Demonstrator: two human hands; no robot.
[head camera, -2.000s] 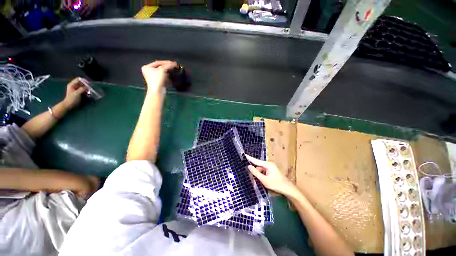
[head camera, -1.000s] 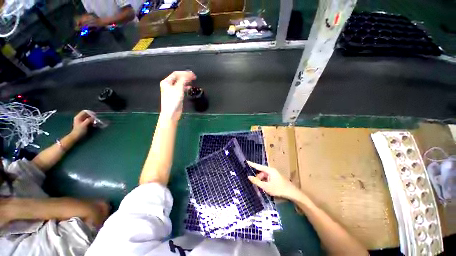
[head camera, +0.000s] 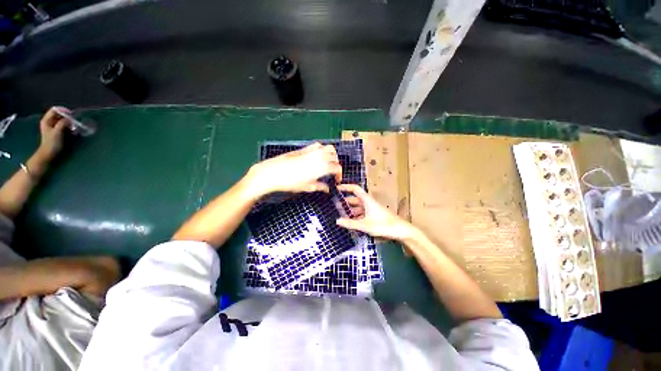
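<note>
A dark gridded sheet (head camera: 290, 228) lies tilted over a stack of similar gridded sheets (head camera: 351, 275) on the green bench. My left hand (head camera: 301, 168) is over the sheet's upper part, fingertips together at its top right edge. Whether it pinches a small pad cannot be made out. My right hand (head camera: 366, 214) holds the sheet's right edge between thumb and fingers, touching close beside my left fingertips. A black cylindrical housing (head camera: 284, 76) stands upright on the belt beyond my hands. A second black cylinder (head camera: 119, 78) stands further left on the belt.
Brown cardboard (head camera: 471, 210) lies right of the sheets, with white strips of round parts (head camera: 562, 224) on it. A white fan (head camera: 627, 217) is at far right. A white metal post (head camera: 435, 61) rises at the belt's edge. A neighbour's hand (head camera: 54, 130) holds a thin clear piece at left.
My left hand has come back from beside the cylinder on the belt to the gridded sheet. My right hand stays at the sheet's edge. The camera view has tilted down.
</note>
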